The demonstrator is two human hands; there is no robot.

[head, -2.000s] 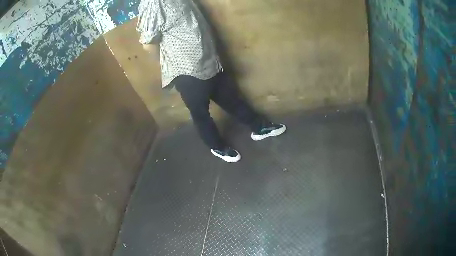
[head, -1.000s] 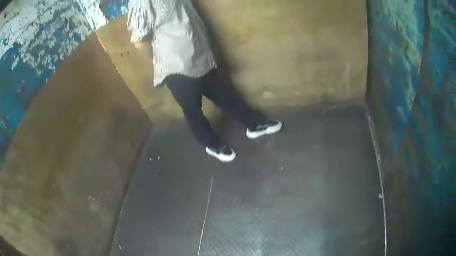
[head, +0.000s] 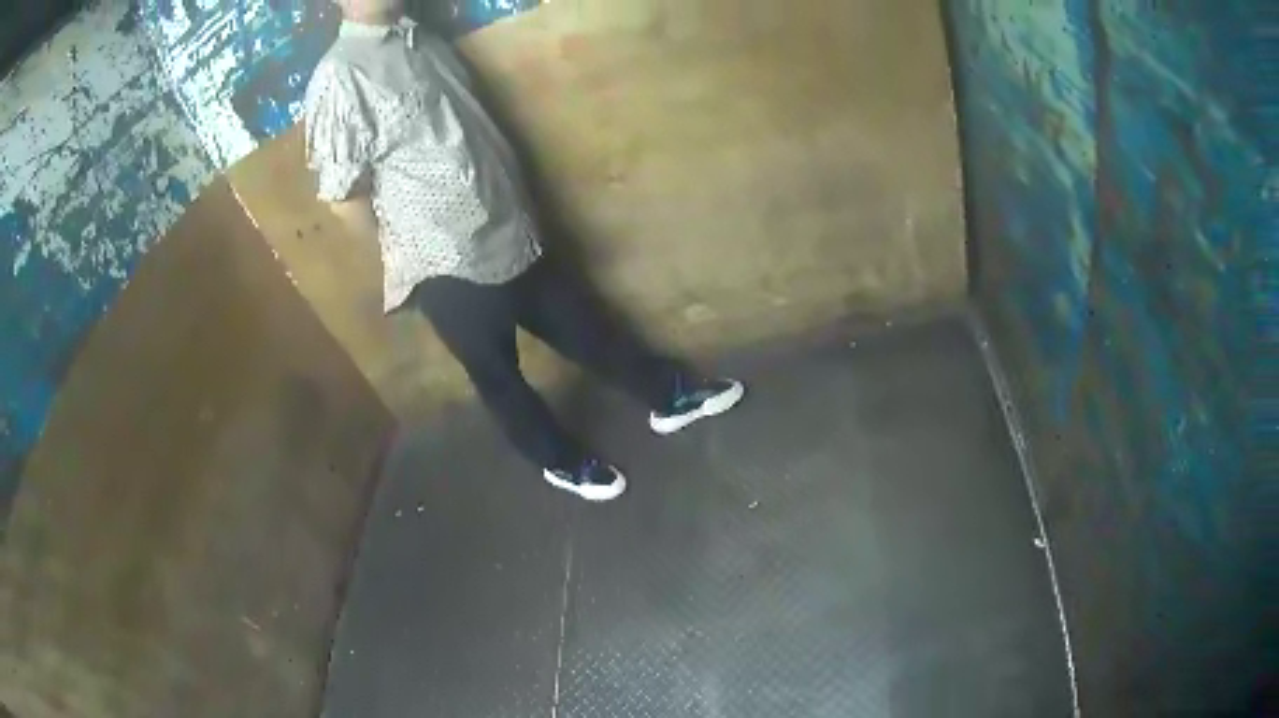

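Neither of my hands is in the picture. In front of me lies the lift car floor [head: 786, 561], dark grey checker plate with one straight seam running towards me. Tan-brown wall lining [head: 758, 154] covers the lower part of the far wall and also the left wall [head: 197, 463]. Scratched blue upper wall [head: 84, 168] with white worn patches shows at the upper left.
A person [head: 449, 211] in a light patterned short-sleeved shirt, dark trousers and dark shoes with white soles leans at the far wall, left of centre. A scuffed blue-green wall [head: 1150, 281] stands on the right. A pale edge line [head: 1038, 540] runs along the floor's right side.
The view has tilted up and shifted right, so the person and floor sit lower and further left, and more of the person's upper body shows. The person's stance looks the same.
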